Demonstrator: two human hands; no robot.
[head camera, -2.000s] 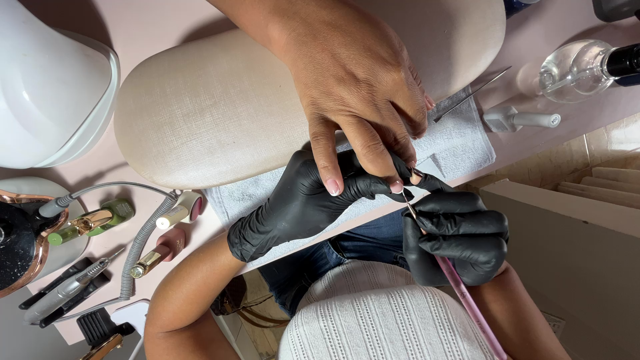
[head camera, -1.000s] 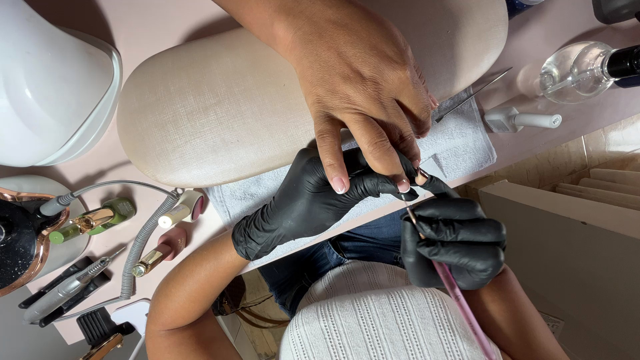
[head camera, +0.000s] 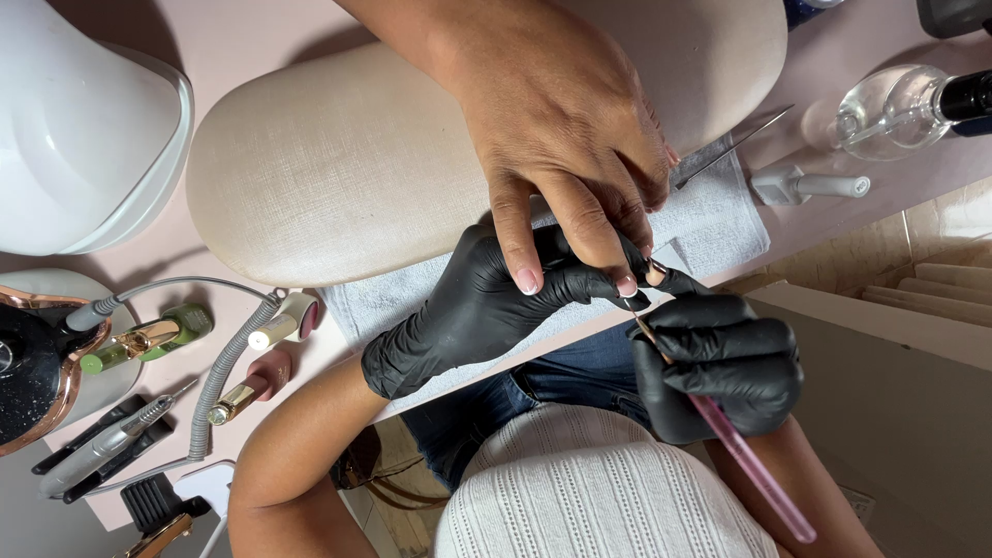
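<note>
My left hand (head camera: 496, 302), in a black glove, holds a finger of another person's hand (head camera: 558, 116) near its tip. That hand reaches in from the top, over a beige padded armrest (head camera: 333, 163), its fingers pointing down; at least two nails show white tips. My right hand (head camera: 717, 364), also black-gloved, grips a thin nail-art brush (head camera: 752, 465) with a pink handle. The fine brush tip touches or nearly touches the nail of the held finger. Part of the held finger is hidden by my left fingers.
A grey towel (head camera: 721, 209) lies under the hands, with a metal tool (head camera: 732, 147) across it. At right are a nail polish bottle (head camera: 806, 186) and a clear bottle (head camera: 891, 112). At left are a white lamp (head camera: 85, 132), polish bottles (head camera: 271, 372) and a nail drill (head camera: 108, 446) with a coiled cord.
My right hand drew the brush slightly away from the nail by one second ago, and the tip is now back at the nail. My left hand keeps its hold.
</note>
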